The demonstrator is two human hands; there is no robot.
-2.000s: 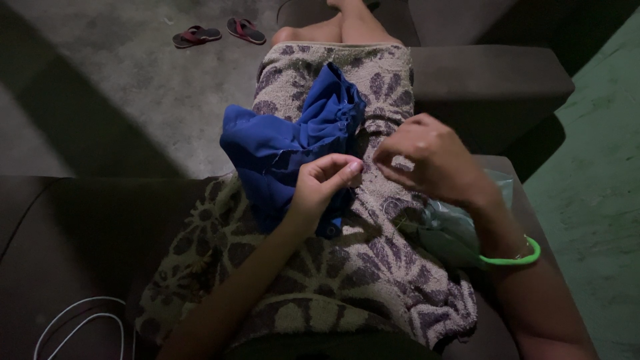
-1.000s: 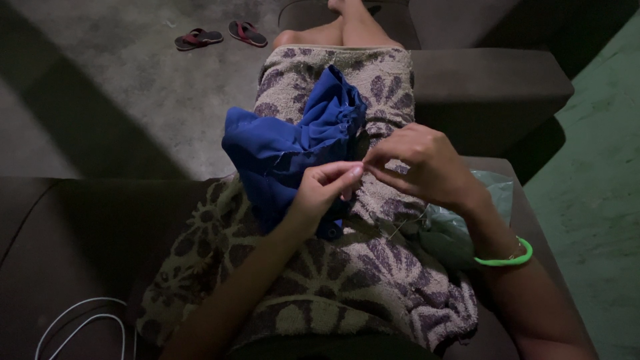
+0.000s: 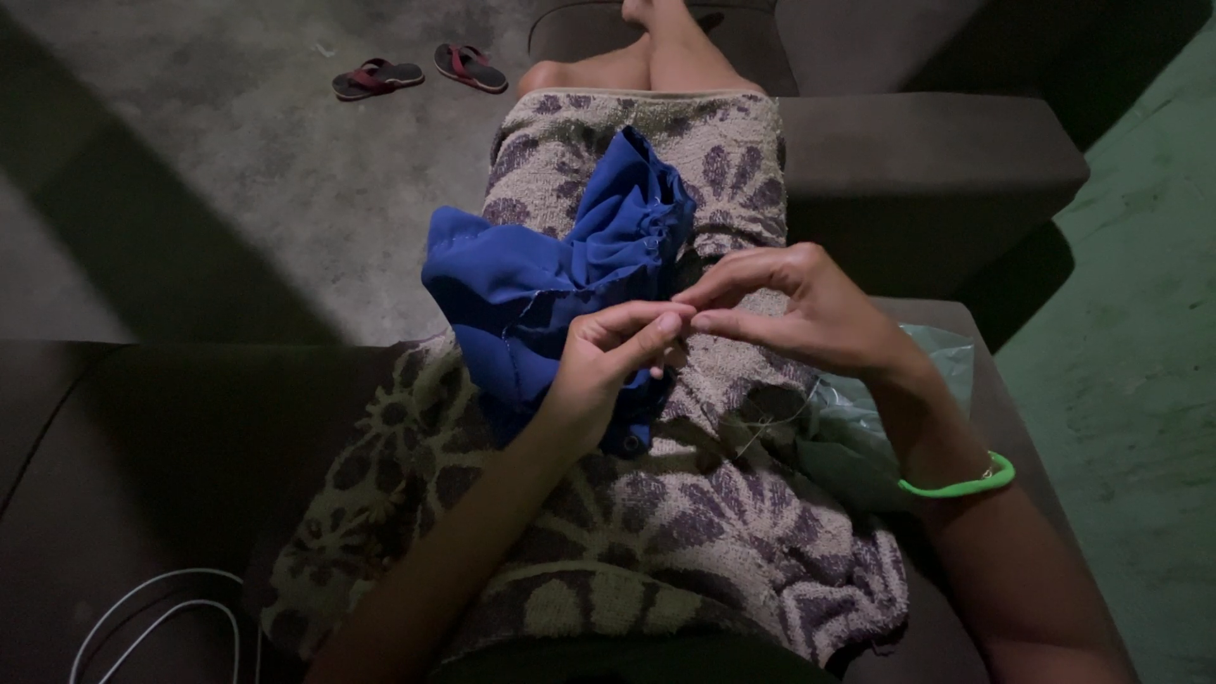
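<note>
A bunched blue cloth (image 3: 532, 271) with pale stitching along its edges lies on a patterned towel (image 3: 608, 513) over my lap. My left hand (image 3: 622, 356) is in front of the cloth, its thumb and forefinger pinched together. Right of it, my right hand (image 3: 793, 309) has its thumb and forefinger close to the left fingertips, nearly touching them. Whatever is between the fingertips is too small to tell. Thin pale thread (image 3: 765, 427) shows over the towel below my right hand. A green band circles my right wrist.
A translucent plastic bag (image 3: 850, 427) lies beside my right forearm on the dark sofa (image 3: 931, 142). Two flip-flops (image 3: 380, 80) rest on the grey floor at the upper left. A white cable (image 3: 157, 589) loops at the lower left. Bare legs extend beyond the towel.
Two seconds ago my hands were a little apart; my right hand has since come to the left fingertips. The blue cloth lies where it was.
</note>
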